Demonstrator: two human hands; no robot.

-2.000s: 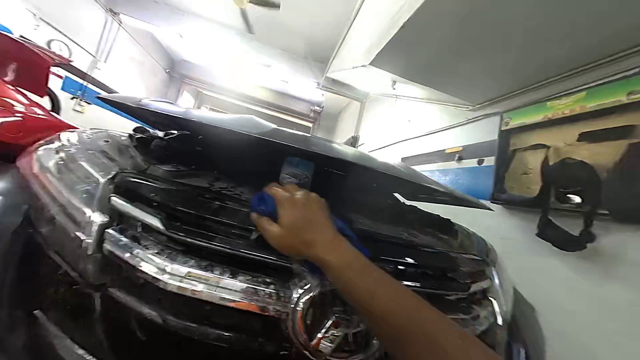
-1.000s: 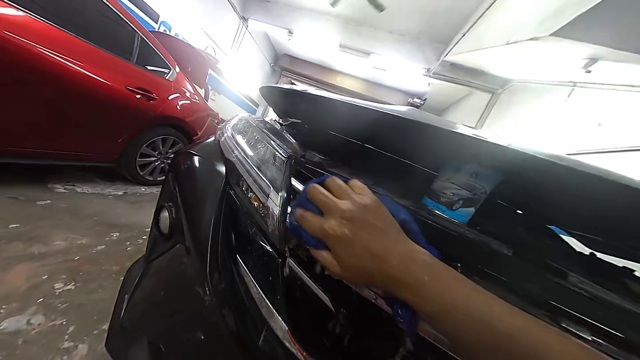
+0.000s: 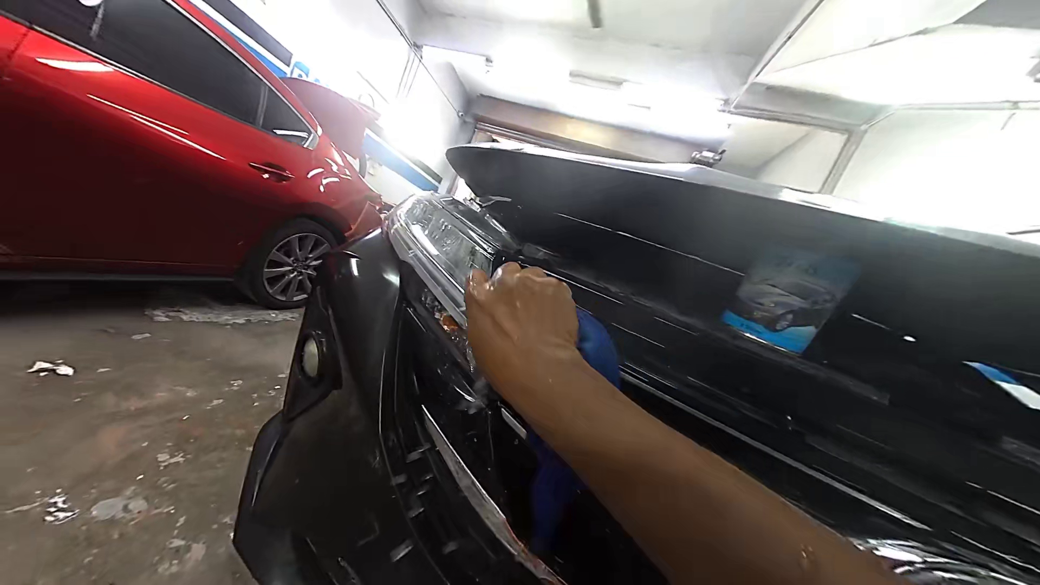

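My right hand (image 3: 524, 317) reaches in from the lower right and is closed around a blue cloth (image 3: 597, 345), at the inner edge of a black car's headlight (image 3: 451, 244). Part of the cloth hangs below my wrist, and my forearm hides some of it. The clear headlight housing looks wet. Right of my hand is the dark front of the car below the raised hood (image 3: 650, 187). A label with a car picture (image 3: 788, 301) shows on this dark surface. My left hand is not in view.
A red car (image 3: 146, 162) stands at the left, its rear wheel (image 3: 292, 264) on the stained concrete floor (image 3: 162, 439). The black bumper corner (image 3: 325, 455) with a round lamp (image 3: 312, 357) juts out at the lower left. Scraps of debris (image 3: 50, 368) lie on the floor.
My right hand, earlier over the middle of the grille near the emblem, is now at the headlight with the cloth. The view has swung toward the red car.
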